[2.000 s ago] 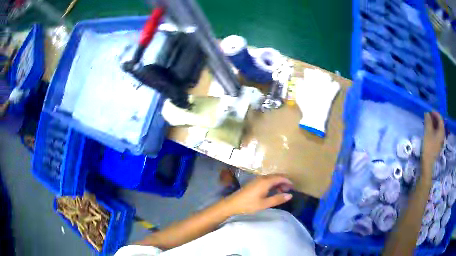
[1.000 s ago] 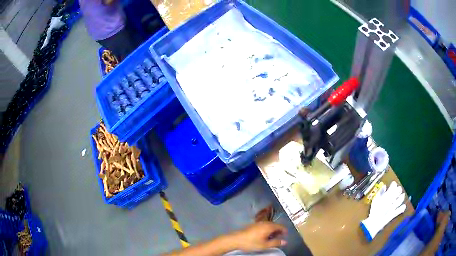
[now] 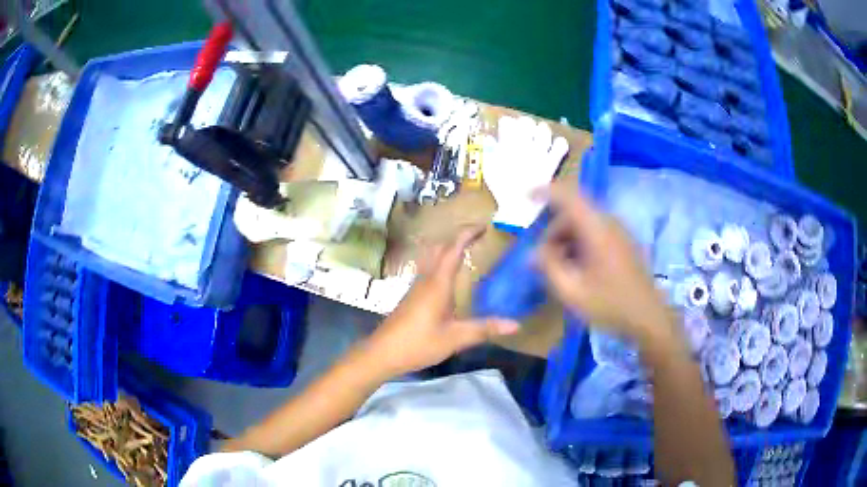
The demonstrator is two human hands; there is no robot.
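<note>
A blurred blue hollow body [image 3: 515, 278] is over the bench between my hands. My right hand [image 3: 597, 262] is blurred and grips its upper right end with the fingertips. My left hand [image 3: 439, 309] is at its left side, thumb and fingers spread and empty. White ruffled rings [image 3: 781, 328] lie in rows and loose in the blue crate [image 3: 561, 390] at the right. Blue bodies [image 3: 680, 71] fill the crate behind it.
A hand press with a red handle [image 3: 211, 57] stands at the bench's left part, over pale pads. Two bodies with white ends [image 3: 423, 107] stand beside its post. Wrenches [image 3: 439, 181] and a white glove [image 3: 521, 171] lie nearby. A lined crate [image 3: 143, 181] is at left.
The view has swung back right. My right hand has come from the right crates to the bench with a blue body. My left hand has risen over the bench with its fingers spread.
</note>
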